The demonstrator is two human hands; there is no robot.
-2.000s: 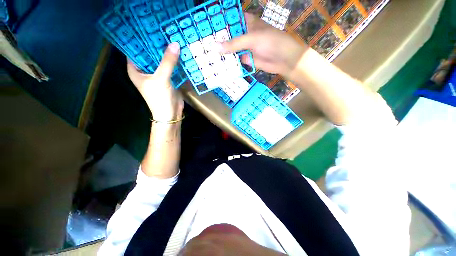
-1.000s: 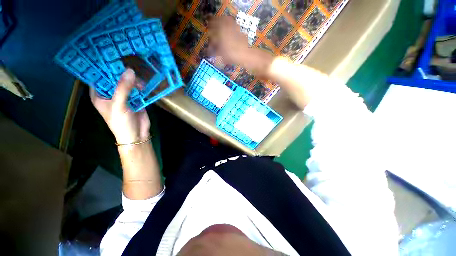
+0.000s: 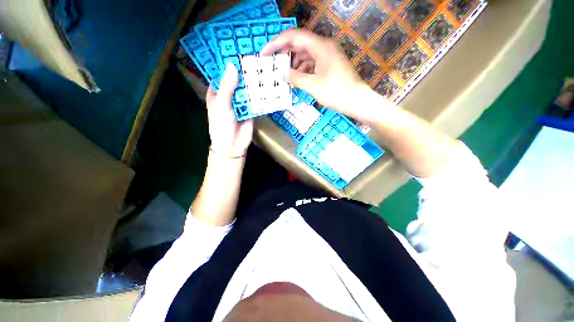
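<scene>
My left hand (image 3: 225, 116) holds several fanned blue key frames (image 3: 228, 43), its thumb on the front one. A white key block (image 3: 265, 85) lies over the opening of the front frame; whether it is fully seated I cannot tell. My right hand (image 3: 318, 66) has its fingers on the upper and right edge of the white block. Two assembled keypads, blue with white blocks, lie on the near edge of the supply carton; the right one (image 3: 345, 157) shows fully, the left one (image 3: 301, 119) is partly hidden behind the held frame.
The supply carton (image 3: 462, 97) has an orange grid layer (image 3: 393, 44) inside, with a white piece at the top edge of the picture. A brown cardboard flap (image 3: 47, 38) is at upper left. A white surface (image 3: 535, 182) and a blue rim (image 3: 562, 123) are at right.
My right hand has come from over the orange grid to the held frames, and a white block now covers the front frame's opening. My left hand has moved right with the frames.
</scene>
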